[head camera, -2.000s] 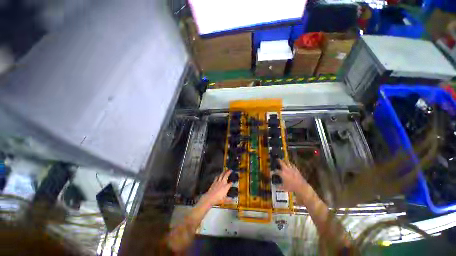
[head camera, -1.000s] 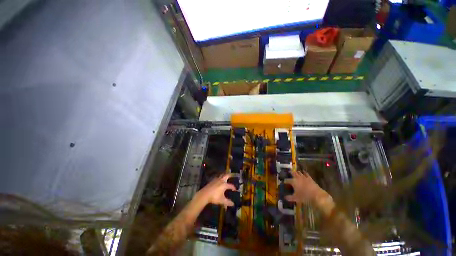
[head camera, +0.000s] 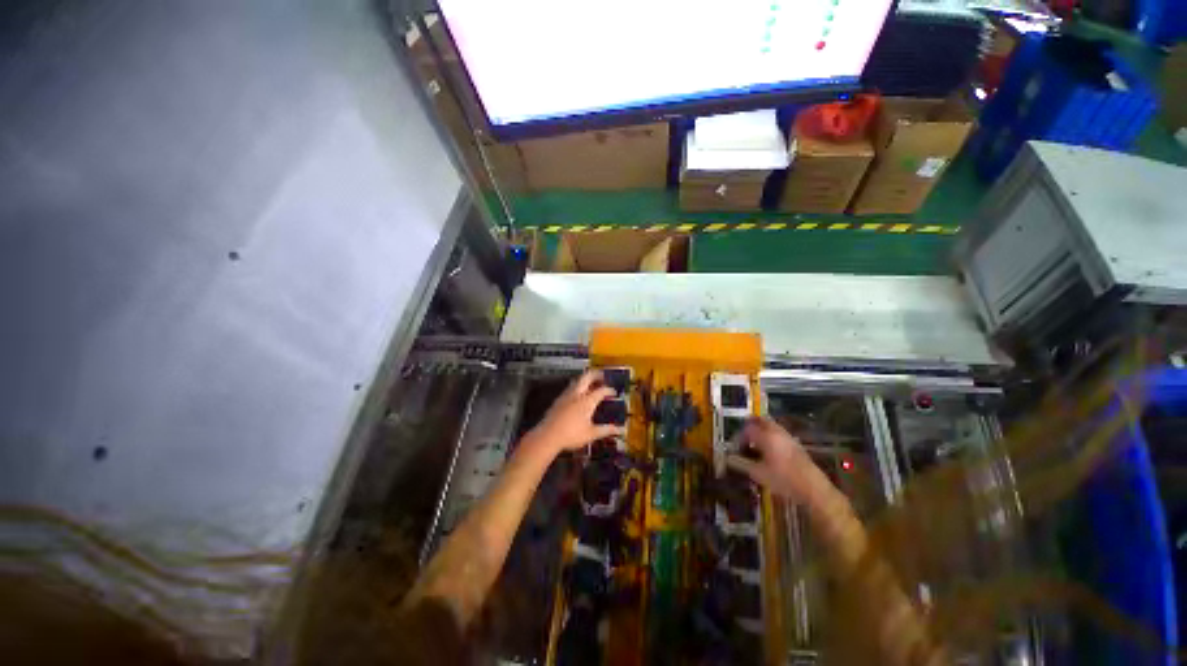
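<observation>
An orange test fixture [head camera: 677, 349] lies lengthwise in front of me on the conveyor, with a green board strip [head camera: 669, 481] down its middle. Black corded units [head camera: 600, 485] sit in its two white socket rows, some looking tilted. My left hand [head camera: 574, 415] is at the far part of the left row, fingers on a black unit. My right hand [head camera: 777, 462] is at the right row near the second socket, fingers bent around a dark unit, partly blurred. The farthest right socket [head camera: 734, 396] shows its black square uncovered.
A grey cabinet panel [head camera: 195, 260] fills the left. A bright monitor [head camera: 664, 52] stands above the far side. Conveyor rails [head camera: 890, 449] run beside the fixture. A blue basket [head camera: 1156, 520] is at the right edge. Cartons [head camera: 825, 174] stand on the green floor beyond.
Both hands have moved up the rows toward the fixture's far end. The view has shifted, and the fixture's near end is now cut off. Units in the near part look more disordered.
</observation>
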